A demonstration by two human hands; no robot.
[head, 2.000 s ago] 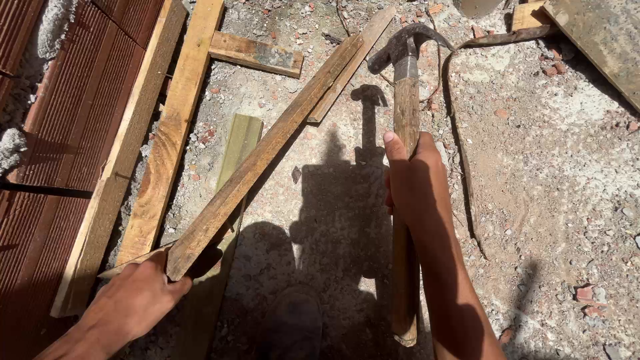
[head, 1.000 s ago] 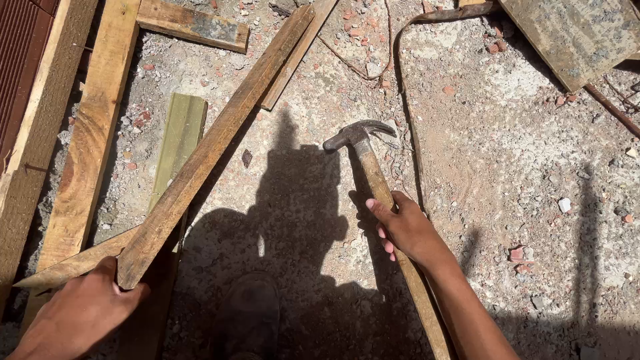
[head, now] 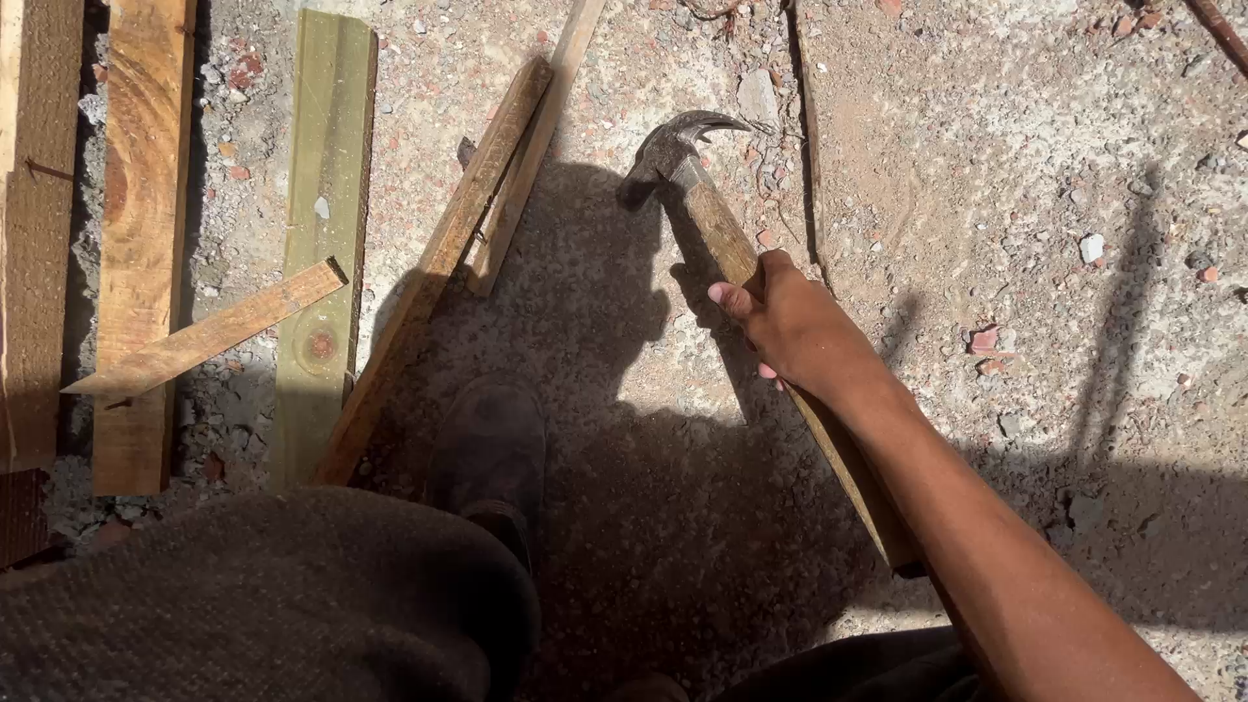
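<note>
My right hand (head: 804,327) is closed around the wooden handle of a claw hammer (head: 682,161), whose metal head points up and left over the rough ground. Left of it, a narrow wooden batten (head: 439,258) slants from near the claw's height down to my leg. Its upper end lies against a thinner wood strip (head: 536,146). My left hand is out of view. A greenish board (head: 327,195) lies further left, with a short pointed stake (head: 210,336) across its edge and across a brown plank (head: 146,224).
A thick timber (head: 34,224) with a nail in it lies at the far left. My shoe (head: 492,439) stands beside the batten's lower part. A thin dark strip (head: 807,127) runs along the ground above my right hand. Broken red bits (head: 985,341) and stones lie to the right.
My left hand, earlier gripping the batten's lower end, has left the view. The batten now lies lower, by my leg. The hammer stays in my right hand. The view has tilted downward.
</note>
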